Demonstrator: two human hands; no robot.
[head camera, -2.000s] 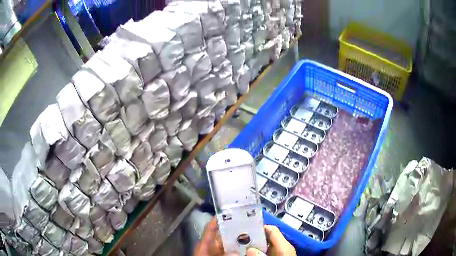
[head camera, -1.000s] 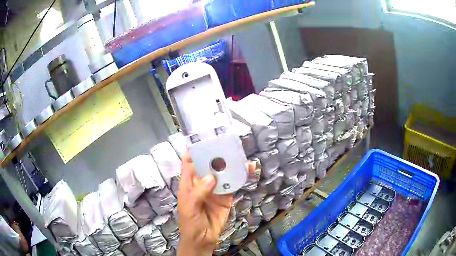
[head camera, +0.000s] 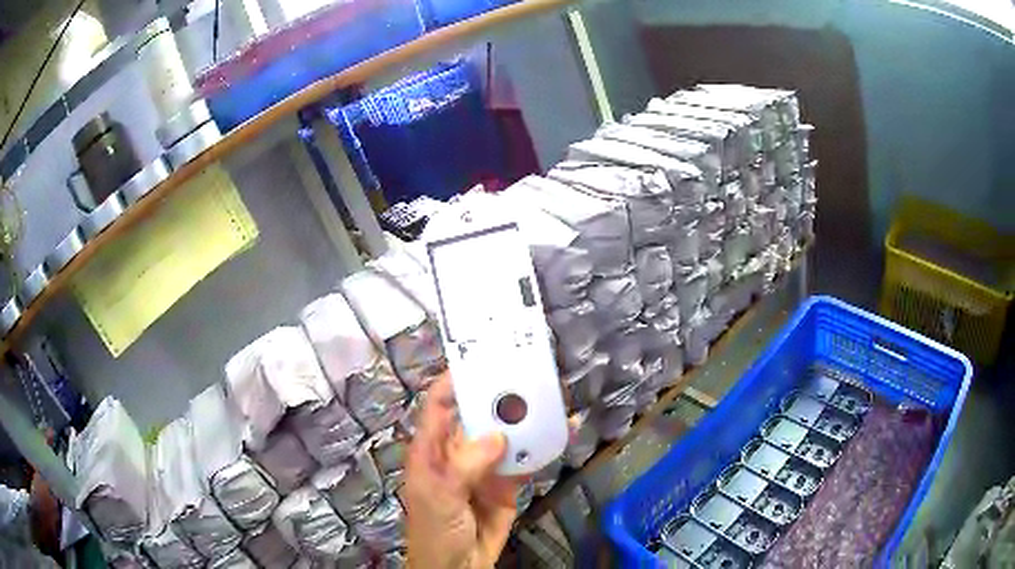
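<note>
My left hand (head camera: 459, 489) holds a silver-white metal housing (head camera: 490, 333) upright in front of the stacked bundles. My thumb lies on its lower front face and fingertips show at its right edge. The housing has rounded ends, a rectangular recess in the upper part and a round hole near the lower end; its upper part is washed out by glare. My right hand is not in view. Paper-wrapped bundles (head camera: 601, 222) form a high bank behind the housing.
A blue crate (head camera: 657, 495) at lower right holds a row of housings (head camera: 768, 478) beside a mottled pink layer (head camera: 851, 500). A yellow crate (head camera: 946, 295) stands behind it. A wood-edged shelf (head camera: 334, 83) crosses above. A person's arm (head camera: 47, 513) shows at the left edge.
Two seconds ago both hands held the housing low; my right hand has left the view and my left hand has raised it. Since one second ago, the housing has tilted and sits slightly lower.
</note>
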